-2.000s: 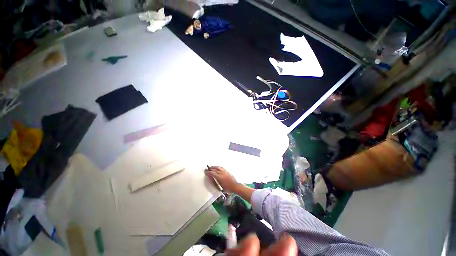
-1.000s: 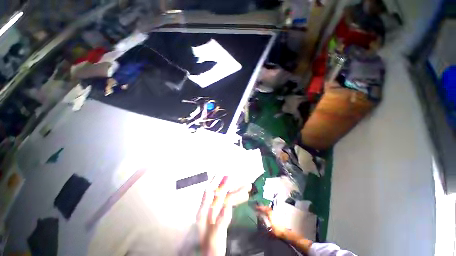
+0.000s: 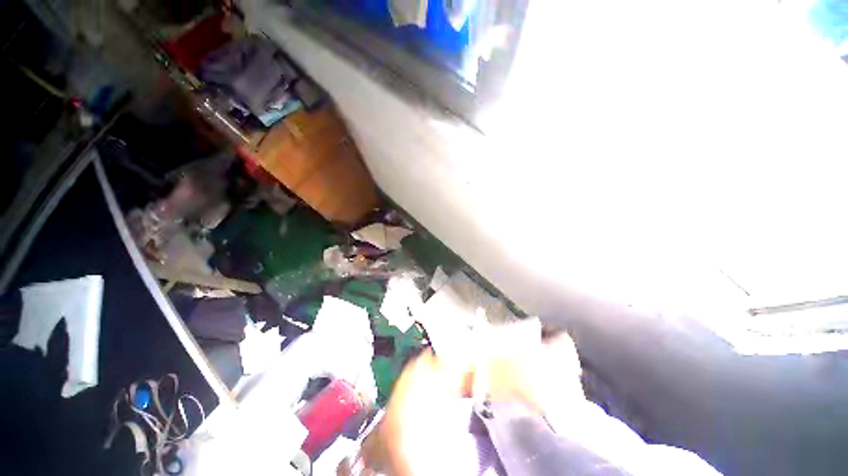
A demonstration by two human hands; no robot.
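Note:
At the bottom centre, blurred and overexposed skin-toned shapes show. The one at the end of the light sleeve looks like my right hand (image 3: 507, 367). The one beside it looks like my left hand (image 3: 409, 418), cut off by the lower edge. They overlap or lie very close together. Glare hides the fingers, and whether they hold anything cannot be told. White paper pieces (image 3: 344, 335) lie around and behind them. A red item (image 3: 330, 414) lies to their left.
A black table surface (image 3: 46, 223) at left bears a white cut pattern piece (image 3: 86, 325) and a tangled tape measure (image 3: 139, 432) with a blue round item (image 3: 142, 398). Scraps litter the green floor (image 3: 298, 246). An orange-brown container (image 3: 321, 167) stands against the pale wall (image 3: 446, 177).
The view has swung right, away from the grey table towards the floor and wall. The dark block and clear ruler are out of view. Both hands now appear close together at the bottom.

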